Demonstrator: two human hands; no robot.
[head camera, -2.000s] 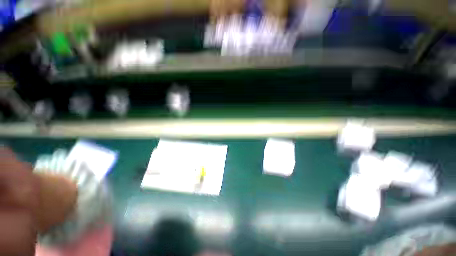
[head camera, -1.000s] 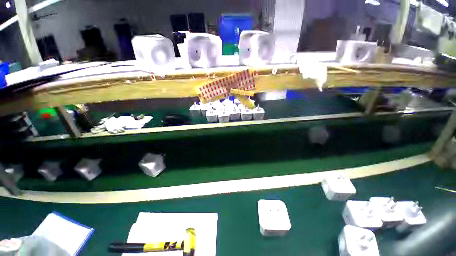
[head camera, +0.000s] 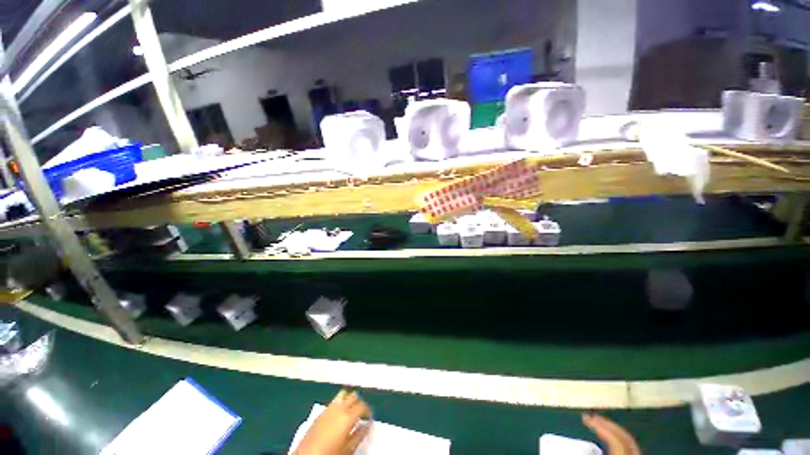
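Observation:
My left hand (head camera: 336, 427) is low in the centre over white paper (head camera: 404, 442), cut off by the bottom edge; what it holds, if anything, is unclear. My right hand (head camera: 615, 434) is partly in view at the bottom, beside the right side of a white adapter (head camera: 568, 446). Whether it touches or grips the adapter cannot be told. Another white adapter (head camera: 726, 416) stands at right against the cream strip, pins up. The yellow hammer is not visible.
A blue-edged clipboard (head camera: 178, 422) lies at left. Spaced adapters (head camera: 327, 316) sit on the dark green conveyor (head camera: 497, 342). More adapters (head camera: 484, 233) stand across it, below the wooden shelf edge (head camera: 382, 200). A metal post (head camera: 75, 249) rises at left.
The view has turned left and up, so things sit further right. Both hands now show low over the bench, the left over the paper, the right beside the single adapter.

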